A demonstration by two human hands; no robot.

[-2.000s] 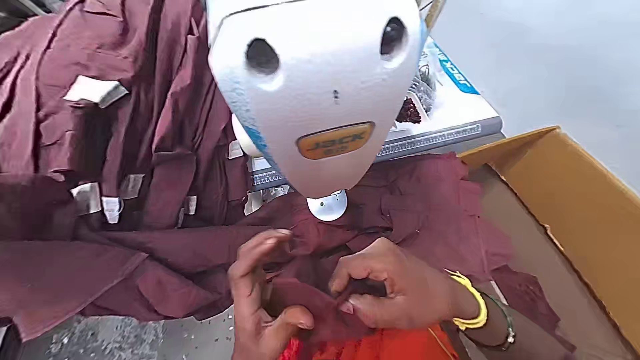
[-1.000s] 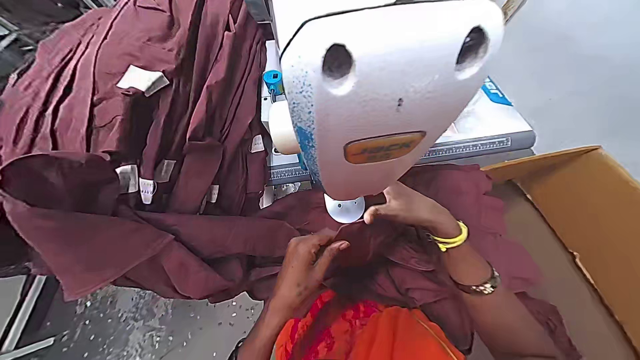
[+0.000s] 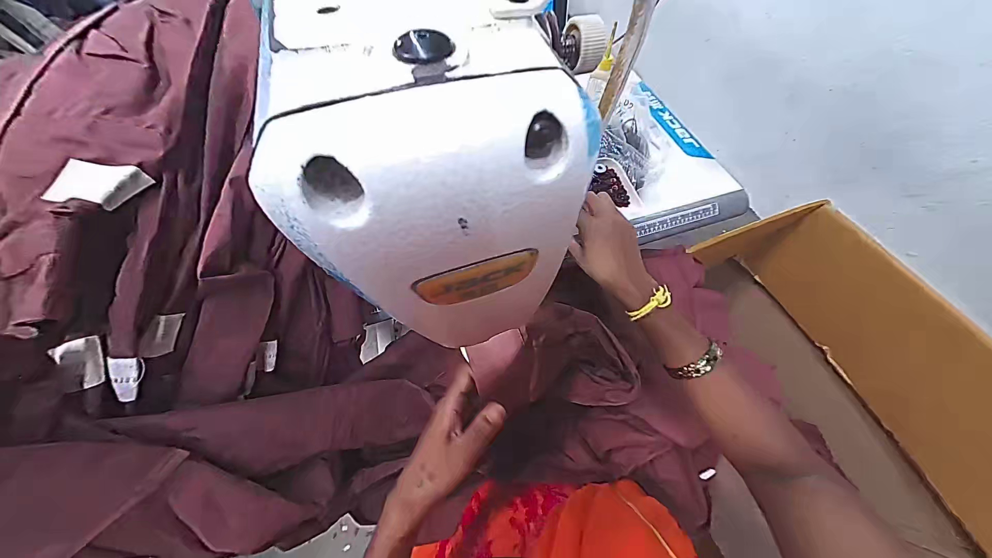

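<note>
A white Jack sewing machine head (image 3: 434, 194) fills the upper middle and hides the spot beneath it. Under its lower tip lies a maroon garment (image 3: 573, 356), part of it folded. My left hand (image 3: 457, 434) rests at the near edge of that fold, fingertips on the cloth, thumb apart from the fingers. Beyond the cloth, my right hand (image 3: 608, 236) is at the machine's right side, close to a small tray of dark red buttons (image 3: 608, 186). Its fingertips are partly hidden behind the machine head, so whether they hold anything does not show.
Maroon garments with white labels (image 3: 101, 182) are heaped at the left. A cardboard box (image 3: 891, 333) stands open at the right. Behind the tray are clear plastic bags, a small bottle with a yellow nozzle (image 3: 601, 74) and the machine bed with a ruler strip (image 3: 678, 221).
My right hand has moved from the cloth under the machine to the button tray's side. My left hand, earlier raised with the cloth, is now down on the garment. The view has shifted.
</note>
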